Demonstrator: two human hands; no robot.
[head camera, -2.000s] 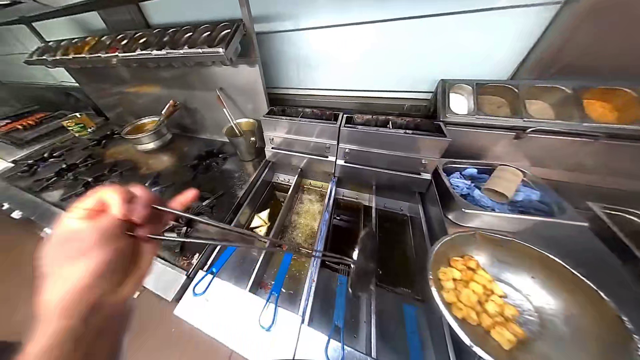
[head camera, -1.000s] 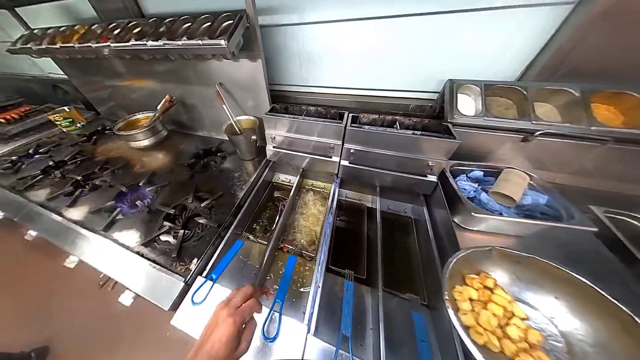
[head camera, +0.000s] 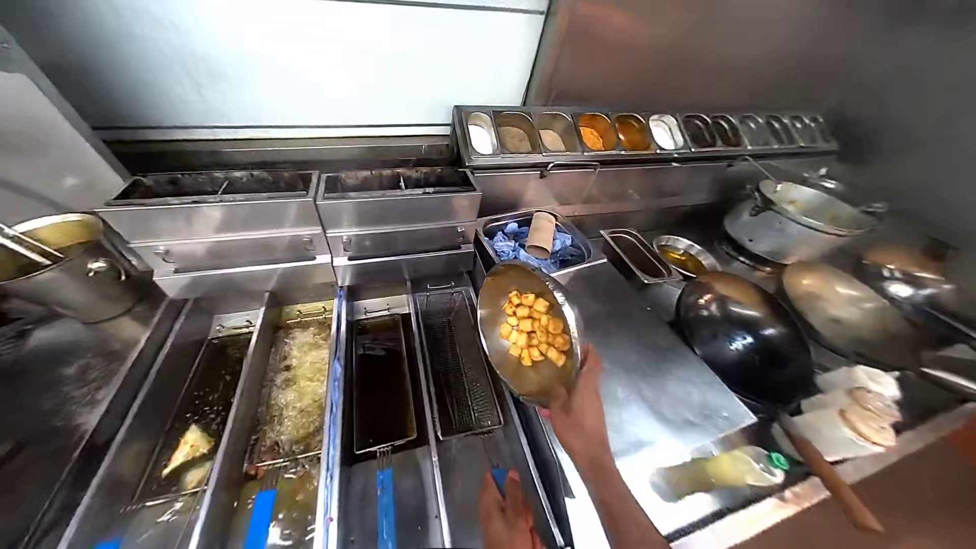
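A steel bowl (head camera: 499, 301) of browned fried cubes (head camera: 534, 329) is tilted in my right hand (head camera: 583, 415), which grips its lower right rim. The bowl hangs above the worktop's left edge, beside the rightmost fryer. Low in the view, my left hand (head camera: 509, 512) is closed around the blue handle of a fryer basket (head camera: 461, 366); that mesh basket sits in the rightmost well. Oil bubbles hard around food in the second well (head camera: 299, 381). A pale, pointed fried piece (head camera: 188, 451) lies in the leftmost well. The third well (head camera: 383, 381) holds dark, still oil.
A steel tray (head camera: 583, 236) holds blue cloths and a cardboard tube. Seasoning pans (head camera: 595, 133) line the back. To the right are woks (head camera: 743, 335), a large pot (head camera: 793, 221), a bottle (head camera: 717, 473) of yellow liquid and a wooden handle (head camera: 831, 476). At left stands a pot (head camera: 76, 267) with utensils.
The view has swung right. The bowl of cubes, resting at the right before, is now lifted in my right hand. A hand held tongs two seconds ago; these are no longer seen in hand.
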